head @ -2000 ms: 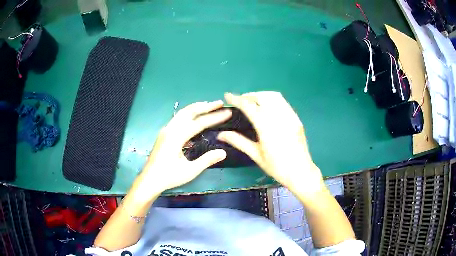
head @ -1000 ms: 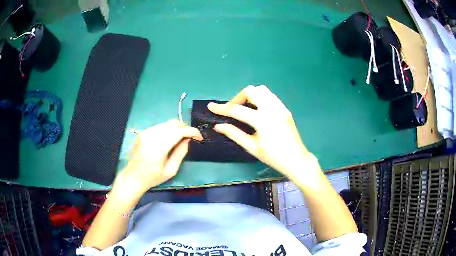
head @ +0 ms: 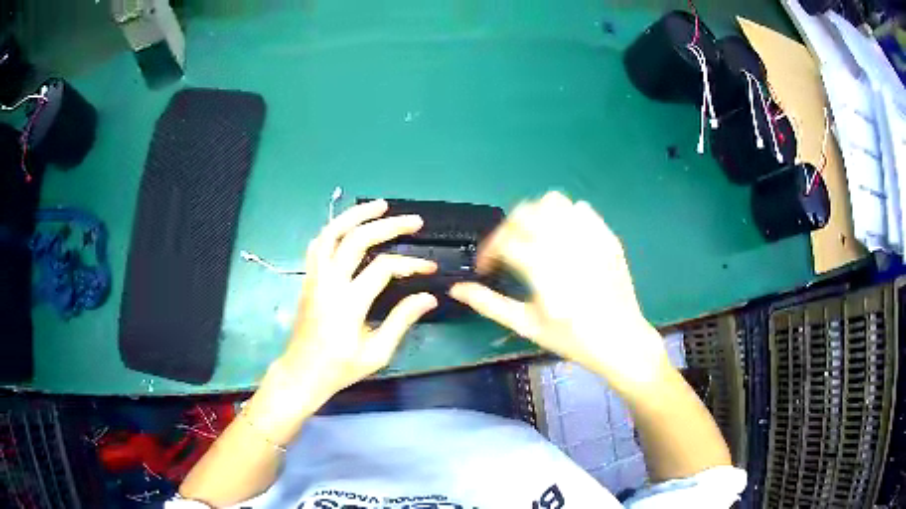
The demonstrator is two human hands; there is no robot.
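Note:
A black speaker housing point(head: 442, 256) lies on its side near the table's front edge, with black mesh around it and a recessed strip facing up. White-tipped lead wires stick out at its left. My left hand point(head: 363, 288) lies over its left part, fingers spread on the mesh, thumb at the near side. My right hand point(head: 566, 283) is at its right end, thumb on the near side, fingers blurred and curled over the strip. The right end is hidden by my right hand. A flat black mesh cover point(head: 191, 234) lies to the left.
Several black housings with wires point(head: 790, 202) stand at the right by a cardboard sheet point(head: 832, 244) and white trays point(head: 862, 129). At the left are another housing point(head: 62, 124), a blue netlike bundle point(head: 75, 263) and a pale post point(head: 149, 35). Crates point(head: 830, 398) sit below the edge.
My left hand has moved from the wires onto the housing and spread over its left part. My right hand has shifted slightly right. The housing's recessed strip shows more. The whole view has shifted a little.

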